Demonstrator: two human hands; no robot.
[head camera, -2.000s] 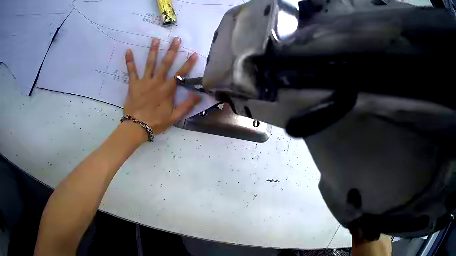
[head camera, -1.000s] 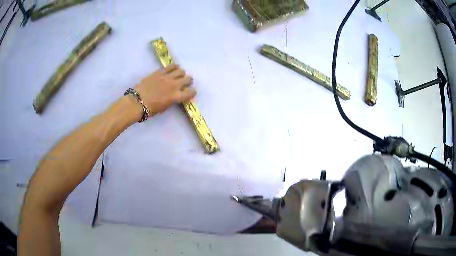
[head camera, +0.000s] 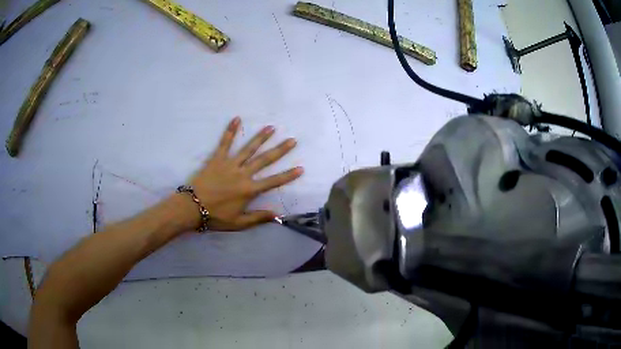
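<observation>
The straight knife cutting machine (head camera: 476, 184), grey metal, fills the right side. Its narrow metal tip (head camera: 299, 223) points left over the marker paper (head camera: 225, 82), near the lay's front edge. My left hand (head camera: 238, 180) lies flat on the paper with fingers spread, holding nothing, its thumb tip right beside the metal tip. A bracelet is on the wrist. A cut line with a dark edge shows left of the hand. The base plate and the blade are mostly hidden. My right hand is not in view.
Several yellow-brown bar weights lie on the paper, including one at top centre (head camera: 190, 24), one at left (head camera: 49, 85) and one at upper right (head camera: 364, 32). The black power cable (head camera: 422, 80) crosses the paper to the machine. A table clamp (head camera: 545, 46) stands at the right edge.
My left hand has let go of the yellow bar weight, which now lies farther up, and rests flat beside the machine's tip. The view has shifted, so the machine appears higher and larger.
</observation>
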